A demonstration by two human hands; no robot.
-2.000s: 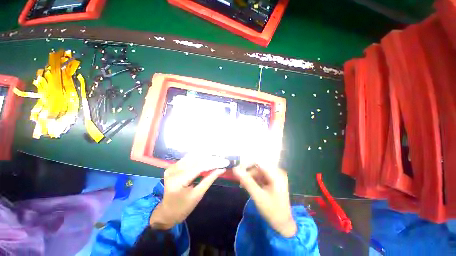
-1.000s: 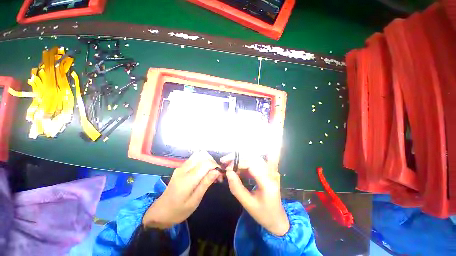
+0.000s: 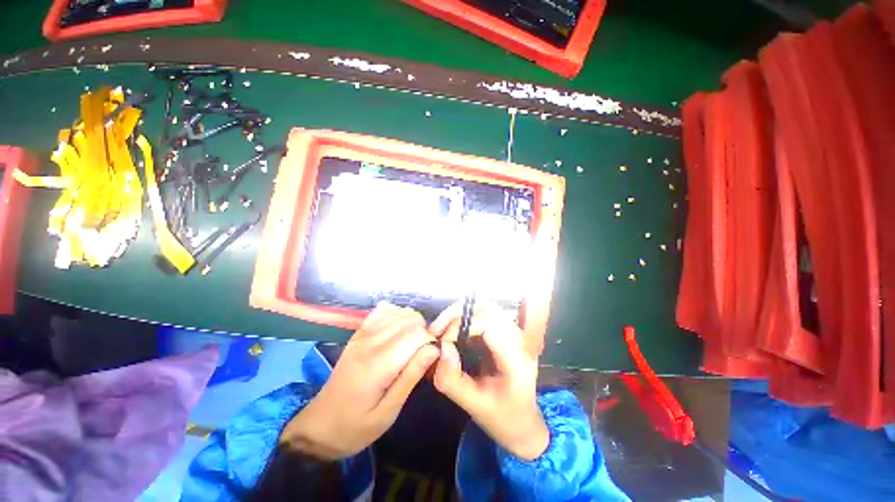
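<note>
An open tablet unit [image 3: 329, 270] lies in an orange-red foam tray [image 3: 277, 235] on the green bench, its inside mostly lost in white glare. My left hand [image 3: 368, 377] and my right hand [image 3: 491, 377] meet over the tray's near edge, fingertips nearly touching. A small black cabled part [image 3: 466, 319] is pinched in my right hand and stands up between the fingers. The left fingertips are closed at its lower end near the right fingertips; the fingers hide what exactly they grip.
Left of the tray lie black cabled parts [image 3: 206, 172] and yellow flex cables [image 3: 98, 186]. Stacked red foam trays [image 3: 756, 216] stand at right. A red-handled tool [image 3: 658, 392] lies near the bench edge. More trayed tablets are beyond the dark rail [image 3: 442, 83]. A purple sleeve [image 3: 118, 412] is lower left.
Both hands have drawn together and slightly toward me from the tablet's near edge. The black part now shows upright at the right fingers. The view has shifted slightly.
</note>
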